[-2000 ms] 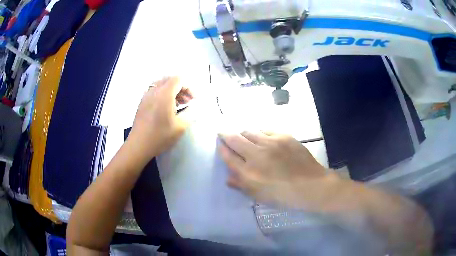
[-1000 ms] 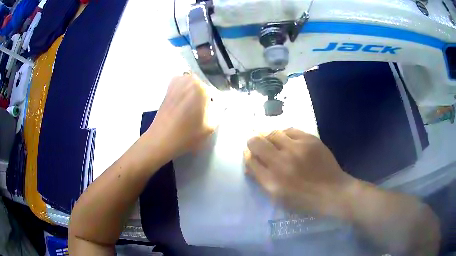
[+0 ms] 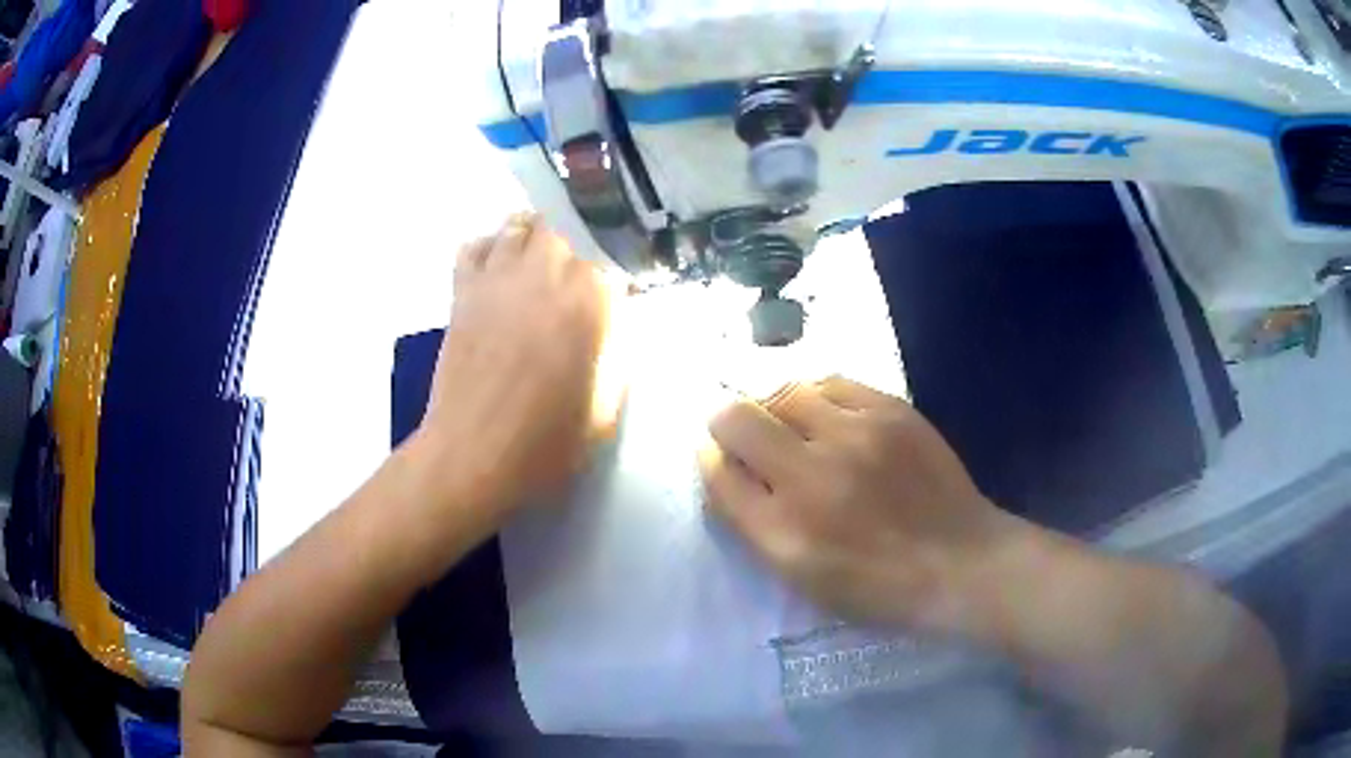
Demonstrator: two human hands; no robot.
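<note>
A pale cut panel (image 3: 637,622) lies under both hands, with a navy panel (image 3: 449,637) showing along its left side. My left hand (image 3: 526,348) lies on the cloth left of the needle area; its fingertips are hidden or lost in glare. My right hand (image 3: 830,459) has its fingers curled at the panel's right part, thumb and fingertips pinching the cloth. The white sewing machine (image 3: 1022,89) with a blue stripe stands over the work. Its needle area (image 3: 667,282) is washed out by the lamp, so the presser foot cannot be made out.
A navy panel stack (image 3: 193,385) lies at left beside a shiny orange-yellow strip (image 3: 92,400). A squarish navy stack (image 3: 1037,356) lies under the machine arm. A ruled strip (image 3: 845,663) runs along the front table edge. Coloured cloth (image 3: 141,111) is heaped at upper left.
My left hand has moved from the open cloth edge to flat beside the needle area. My right hand has shifted slightly right and its fingers are more curled. The view has shifted a little.
</note>
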